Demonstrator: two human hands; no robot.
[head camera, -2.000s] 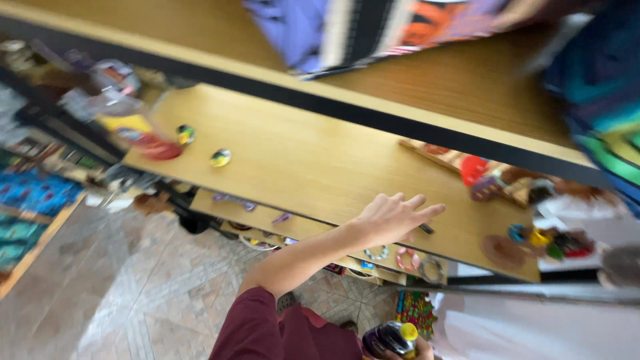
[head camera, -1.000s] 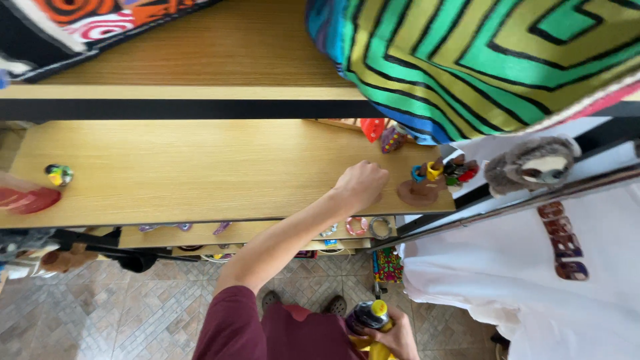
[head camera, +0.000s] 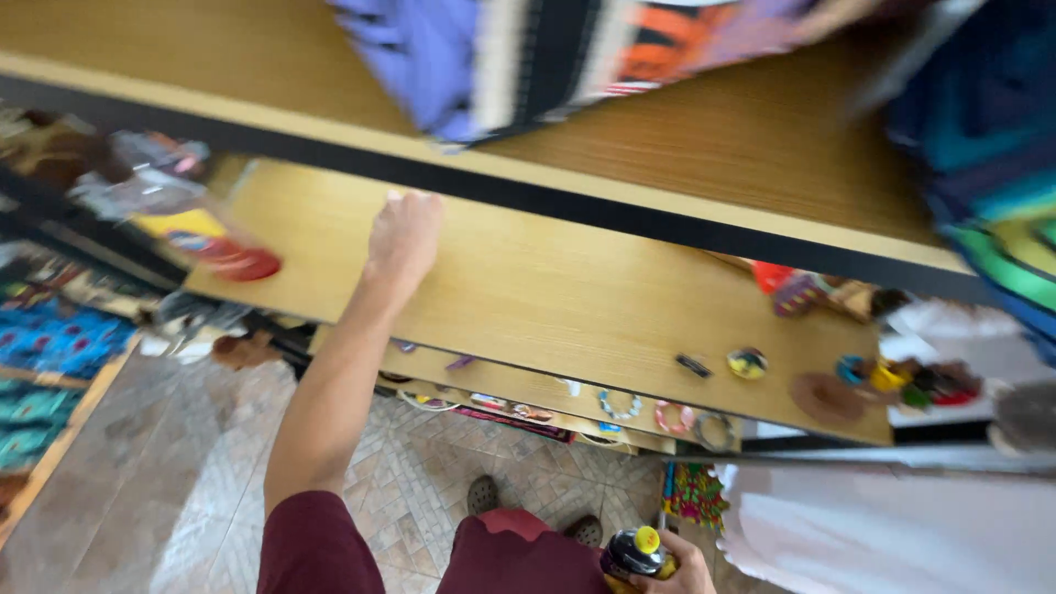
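My left hand (head camera: 408, 235) is closed in a fist over the left half of a light wooden shelf (head camera: 536, 305); whether something is inside it is hidden. At the bottom right, my right hand (head camera: 685, 569) holds a dark bottle with a yellow cap (head camera: 634, 553), with something yellow below it. Towards the shelf's right end lie a small round multicoloured ornament (head camera: 747, 363) and a small dark object (head camera: 693, 365). Beyond them stands a group of small coloured figures on a brown base (head camera: 829, 398).
A bag with purple and orange patterns (head camera: 445, 74) hangs over the upper shelf's edge (head camera: 577, 186). A red-based package (head camera: 239, 260) stands at the shelf's left end. Bracelets (head camera: 619, 404) lie on a lower shelf. White cloth (head camera: 891, 528) hangs at lower right.
My left hand, open two seconds ago, has moved from the shelf's right part to its left. The round ornament seen there at left is gone from that spot; one now lies at right. The view has shifted.
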